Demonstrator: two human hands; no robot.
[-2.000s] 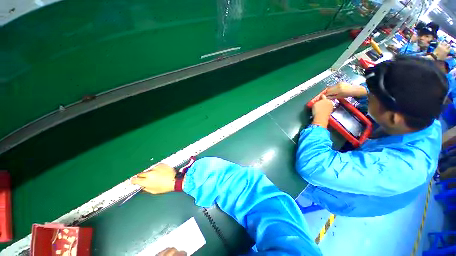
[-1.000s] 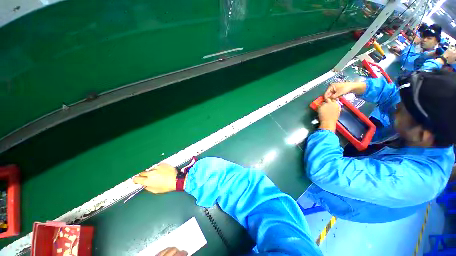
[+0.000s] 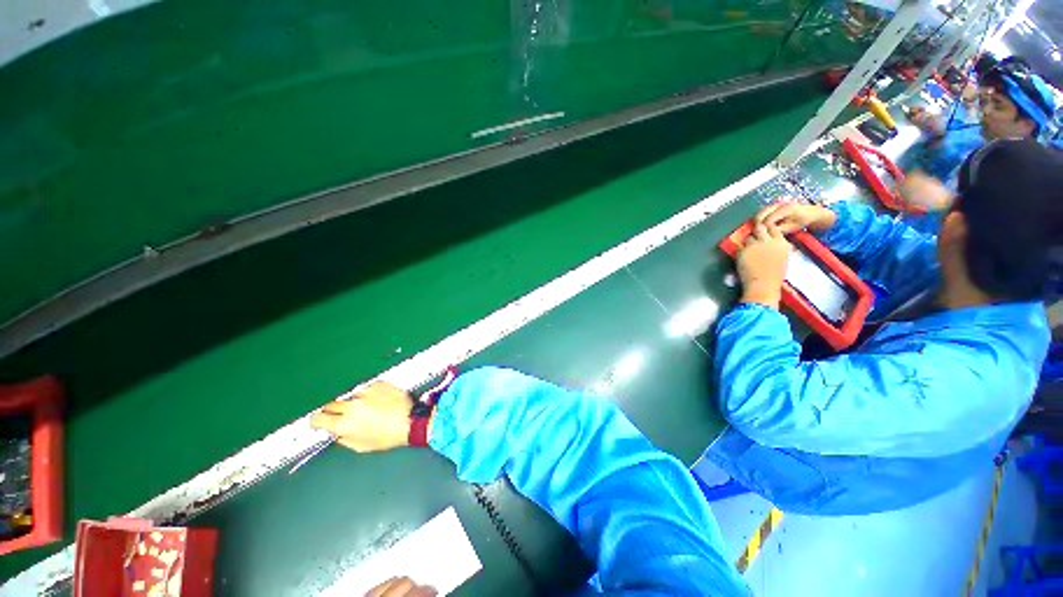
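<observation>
My right hand (image 3: 368,418), with a dark red band at the wrist, rests on the white bench edge. Its fingers are closed around a thin tweezers-like tool (image 3: 310,456) whose tip points down to the left. My left hand (image 3: 401,587) is cut off by the bottom edge; only part of it shows, over a white sheet (image 3: 441,553), and what it holds is hidden. A red bin (image 3: 105,566) with small cream pieces stands at the lower left.
A red carrier (image 3: 47,466) with a dark device lies on the green conveyor (image 3: 490,274) at the left edge. A coiled black cord (image 3: 501,525) lies by my right sleeve. At right, a person in blue works on another red carrier (image 3: 861,317); more people sit beyond.
The red carrier at the left edge has moved right along the conveyor, further into view. The person at right has shifted. My hands have hardly moved.
</observation>
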